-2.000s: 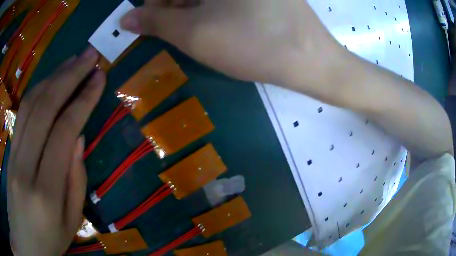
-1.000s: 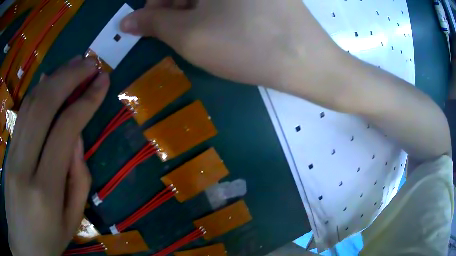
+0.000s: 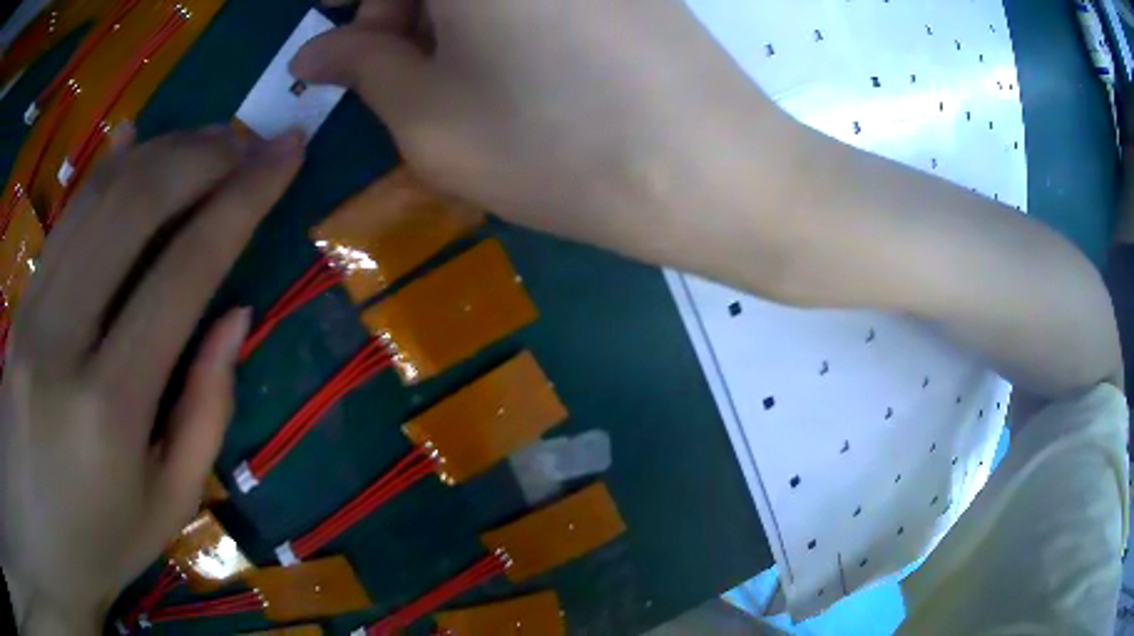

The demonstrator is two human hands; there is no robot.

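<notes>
A white label with a small dark square lies over an orange flexible circuit at the upper left; an orange corner shows at its left edge. My right hand has its thumb on the label's upper part; its other fingertips are partly cut off by the top edge. My left hand has fingertips on the label's lower end, holding the covered circuit at its wire end and hiding its wires. Several bare orange circuits lie in a slanting row below, with red wires and white connectors.
Large white label sheets with dark squares lie under my right forearm. A clear tape piece sticks to the dark green mat. More orange pieces with red wires lie at the far left. Shiny orange pieces lie beside my left wrist.
My left fingertips have moved right onto the label's lower end. My right thumb still touches the label, and that hand has shifted slightly down. The upper bare circuit is now partly covered by my right hand.
</notes>
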